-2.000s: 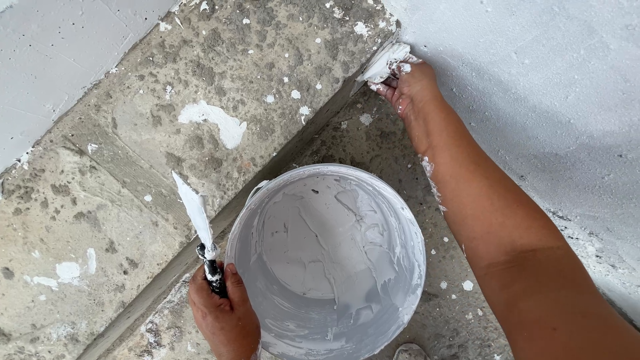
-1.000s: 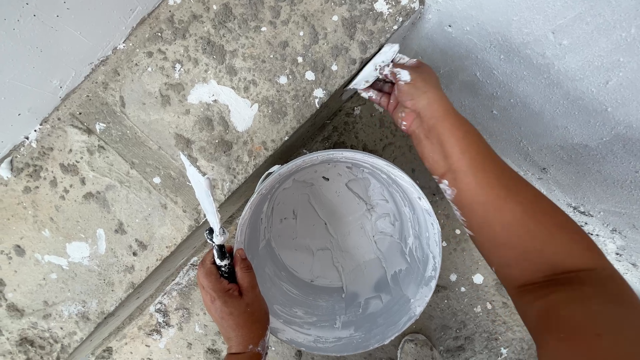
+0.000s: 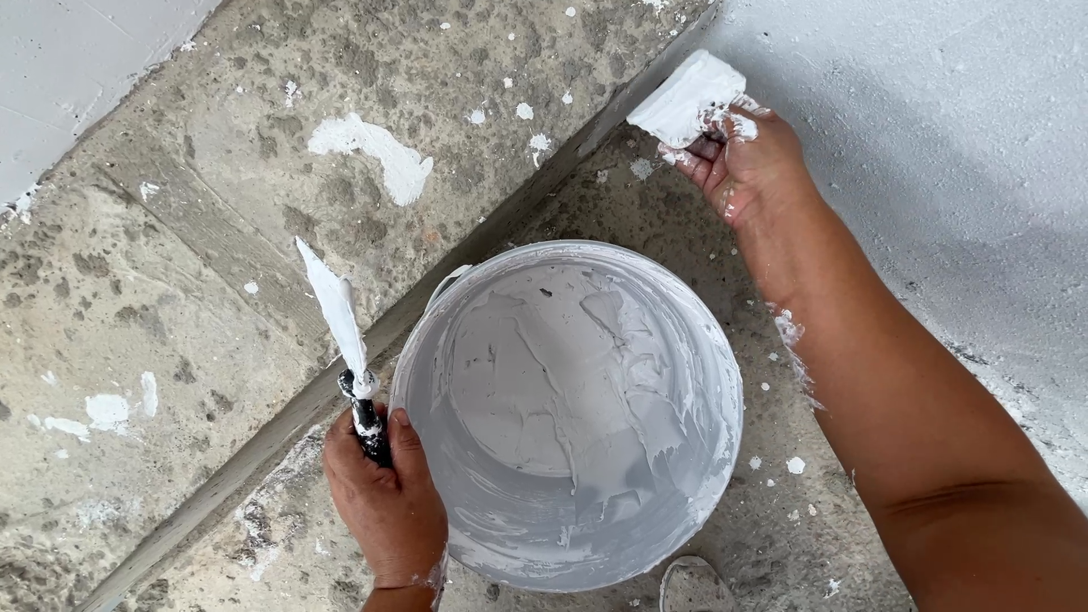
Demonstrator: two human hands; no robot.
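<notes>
My left hand [image 3: 387,493] grips the black handle of a trowel [image 3: 337,310], its pointed blade coated in white plaster, at the bucket's left rim. A round bucket [image 3: 736,408] stands on the concrete floor with smooth, pale filler [image 3: 527,382] in its bottom and smeared up its walls. At the upper right, my right hand [image 3: 739,161] holds a flat rectangular scraper [image 3: 690,98], its face covered in white plaster, near the corner of the step and the wall. White plaster clings to my right fingers and forearm.
A concrete step [image 3: 510,204] with white splatters runs diagonally beside the bucket. A rough, pale wall [image 3: 952,170] rises at the right, and another pale wall [image 3: 76,76] at the upper left. The tip of a shoe [image 3: 695,586] shows below the bucket.
My right hand has drawn the scraper back from the corner and turned it, so its plaster-covered face now shows. My left hand still holds the trowel beside the bucket.
</notes>
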